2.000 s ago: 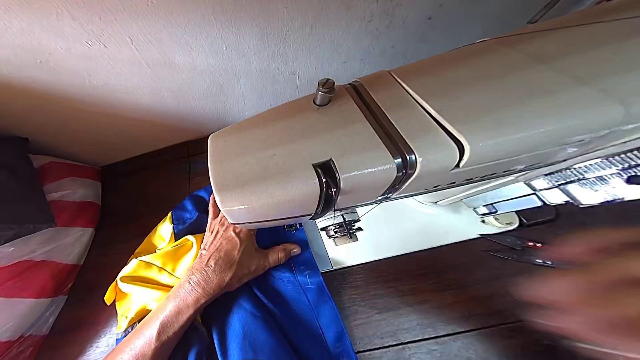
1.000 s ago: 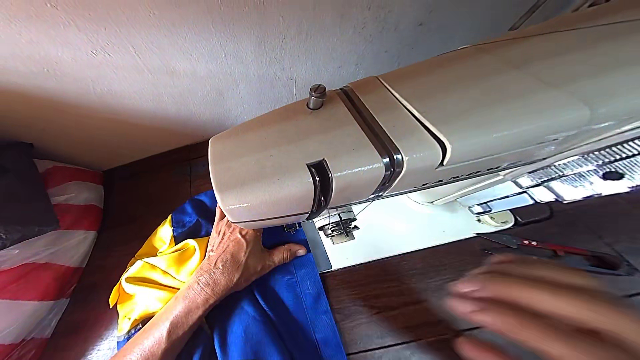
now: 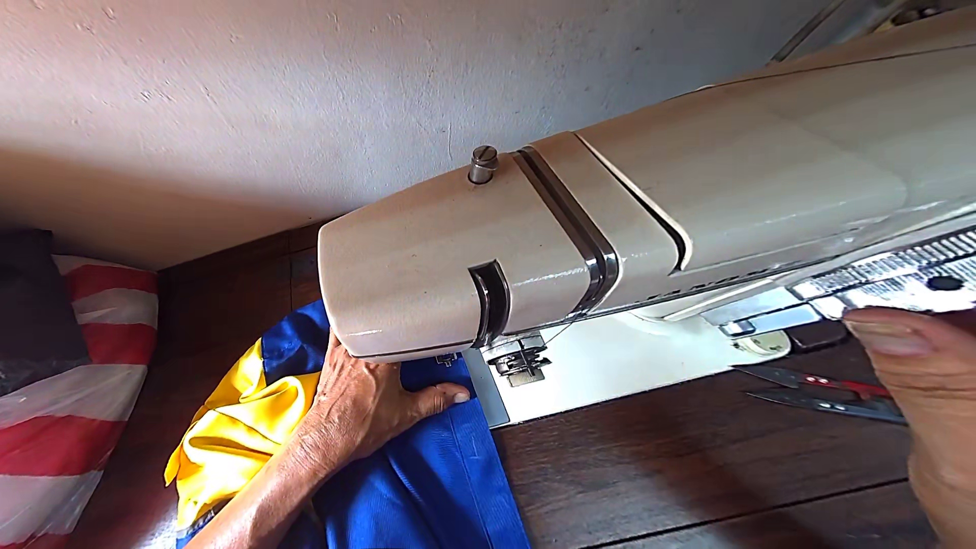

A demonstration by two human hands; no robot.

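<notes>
A cream sewing machine [image 3: 427,259] spans the view from centre to upper right. Blue fabric [image 3: 435,480] with a yellow satin part [image 3: 244,435] lies under its head end, its edge at the machine bed [image 3: 610,366]. My left hand [image 3: 374,404] rests flat on the blue fabric, thumb out near the edge, fingertips hidden behind the machine head. My right hand [image 3: 923,404] is at the right edge, thumb by the machine's front panel [image 3: 900,274]; its other fingers are out of sight, so its hold cannot be told. Thread snips [image 3: 831,393] lie just left of it.
The machine stands on a dark wooden table [image 3: 648,473] with a pale wall [image 3: 229,99] behind. At the left are a red-and-white striped plastic bag [image 3: 61,435] and a dark cloth item [image 3: 34,305]. A metal thread post [image 3: 483,165] rises from the machine's top.
My right hand, blurred over the table at lower right before, is now up at the right edge near the machine's panel. My left hand stays on the blue fabric.
</notes>
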